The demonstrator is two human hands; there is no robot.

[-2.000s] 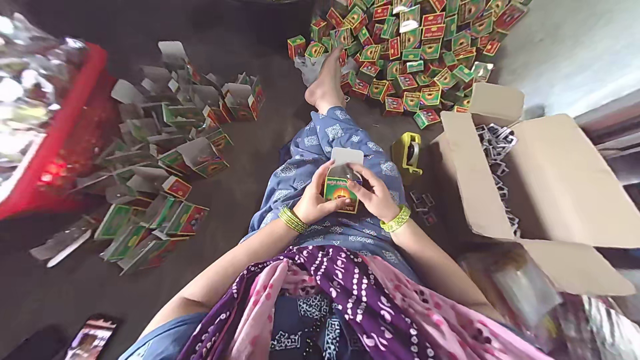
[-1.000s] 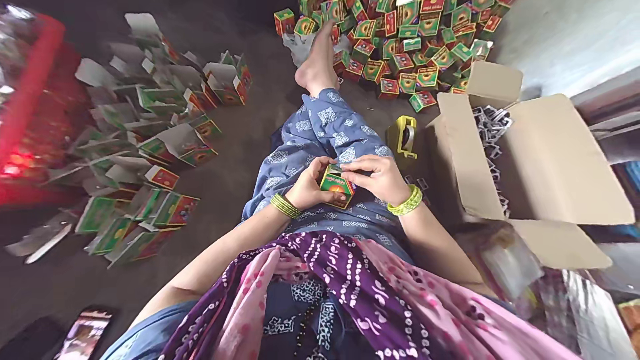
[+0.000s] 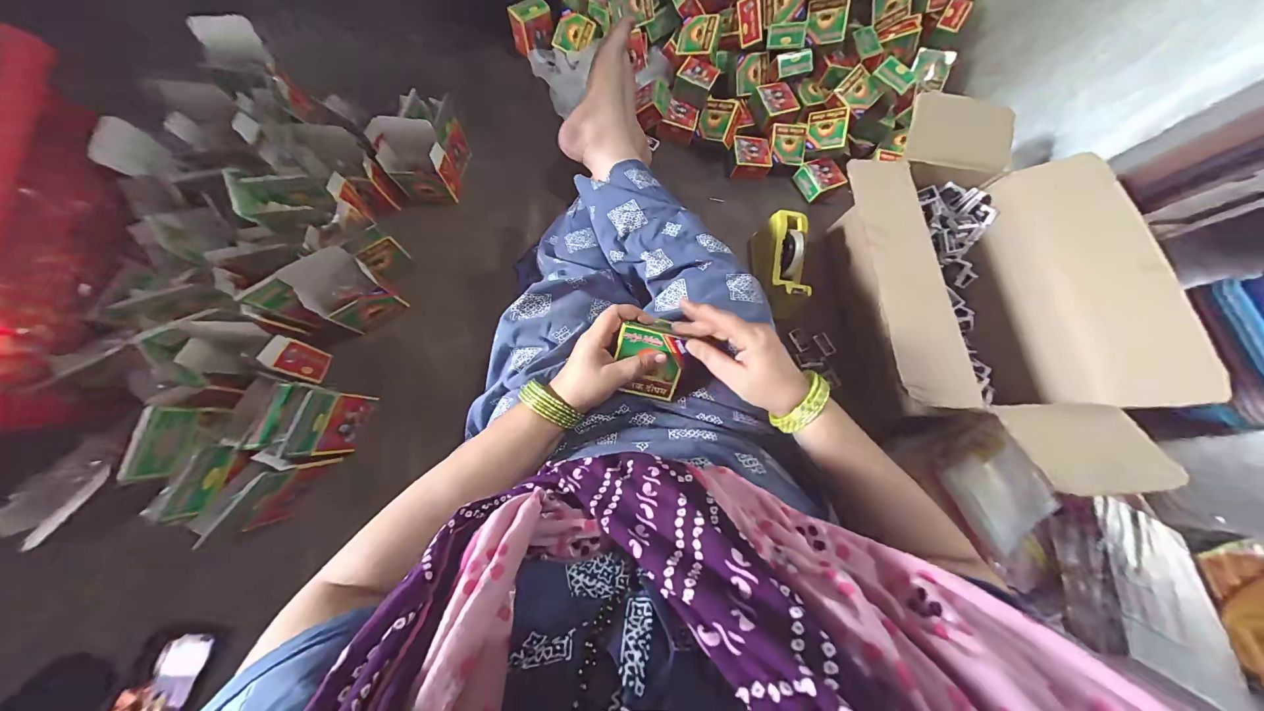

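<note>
A small green and red printed cardboard box rests over my lap, its front face up and bearing writing. My left hand grips its left side, thumb across the front. The fingers of my right hand lie at its top right edge, bent over it; whether they pinch it is hard to tell. The top looks folded down. Open, unfilled-looking printed cartons stand in a cluster on the floor at the left. Closed boxes of the same print lie in a heap beyond my foot.
A yellow tape dispenser stands right of my legs. Beside it is an open brown cardboard carton with small metallic-looking pieces inside. Clear plastic packs lie near my right arm. A red container is at far left, a phone at lower left.
The box's white top flap stood up two seconds ago; now it no longer shows upright. My right hand has moved from over the box to its top right edge.
</note>
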